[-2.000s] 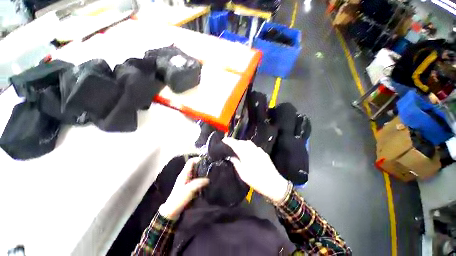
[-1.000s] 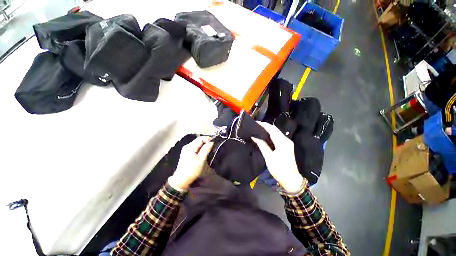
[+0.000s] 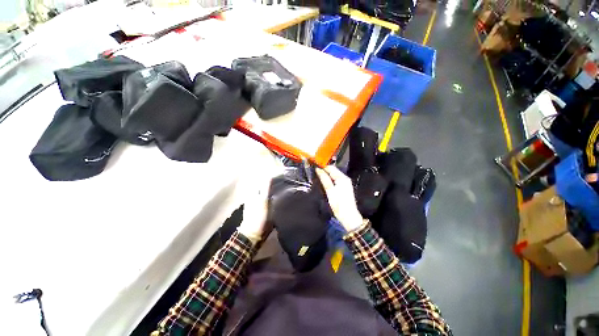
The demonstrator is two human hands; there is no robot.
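A soft black fabric bag [image 3: 299, 213] hangs between my two hands, above my lap and beside the table corner. A small yellow tab shows near its lower end. My left hand [image 3: 257, 203] holds the bag's left side; its fingers are mostly hidden or blurred against the white table. My right hand [image 3: 338, 195] holds the upper right edge, fingertips at the top. Several boxy grey-black bags [image 3: 161, 108] lie in a group on the white table [image 3: 164, 216]. One with a white patch [image 3: 270, 88] lies on the red-edged board.
A blue crate heaped with black bags [image 3: 400, 223] stands on the floor at my right, close to my right forearm. Another blue crate [image 3: 404, 75] stands beyond the board. A black cord [image 3: 41, 308] lies at the table's near left. Cardboard boxes [image 3: 558, 233] stand across the aisle.
The held bag has turned and now hangs longer, its yellow tab facing me. The pale trim seen earlier is mostly out of sight. My right hand has moved to the bag's top edge.
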